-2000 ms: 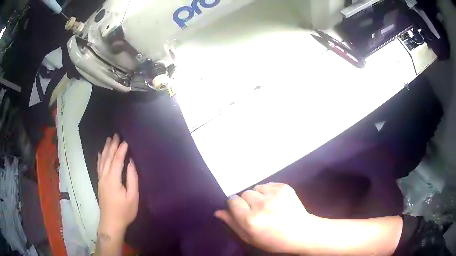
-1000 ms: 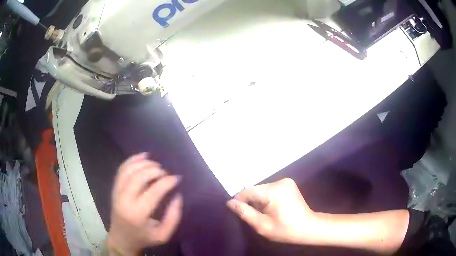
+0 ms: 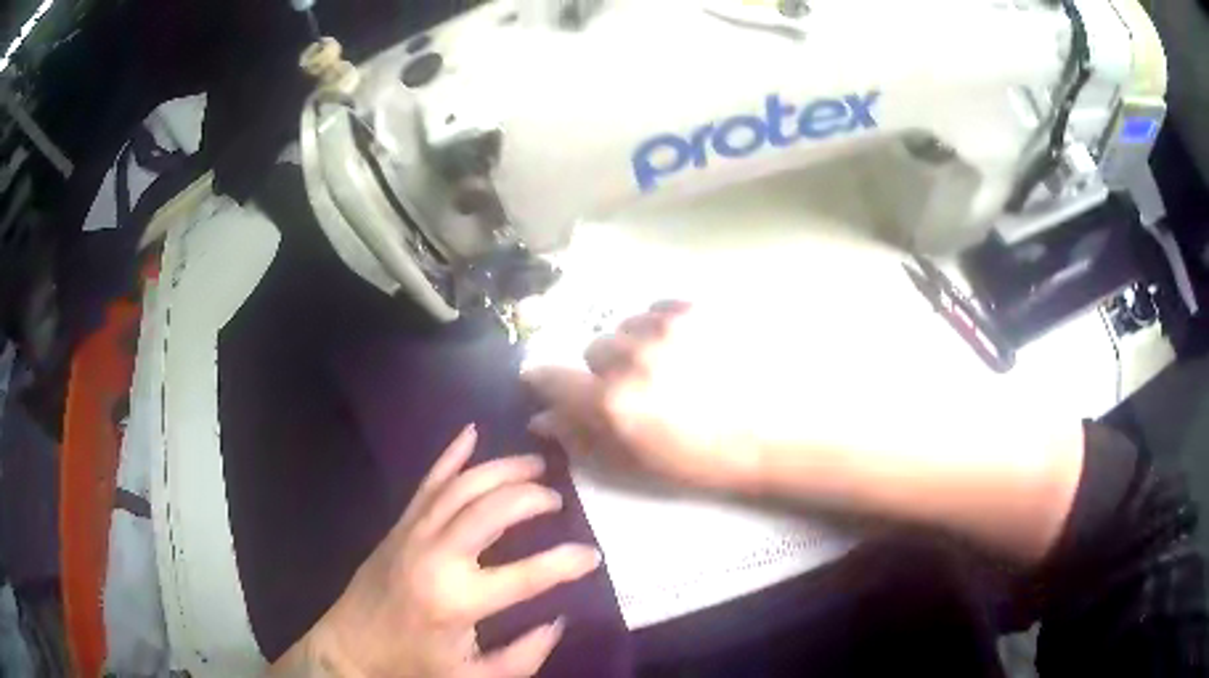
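A dark purple fabric panel point(image 3: 318, 437) lies under the needle area and over the table's left part. My left hand point(image 3: 464, 570) rests on it, palm down with fingers spread, holding nothing. My right hand point(image 3: 650, 411) is close to the right of the presser foot point(image 3: 515, 315), fingers curled and fingertips at the panel's right edge. Glare and the curled fingers hide whether it grips the cloth. The cream-white sewing machine head point(image 3: 557, 146) stands above the work.
The white machine bed point(image 3: 716, 556) has printed ruler marks at its front edge. Slim dark-red and black snips point(image 3: 975, 318) lie beside a black tray point(image 3: 1074, 265). At left are an orange basket rim point(image 3: 90, 464) and a white piece point(image 3: 192, 450).
The view has shifted, showing more of the machine head. My right hand has moved from the bed's front corner up near the presser foot. My left hand has flattened onto the fabric.
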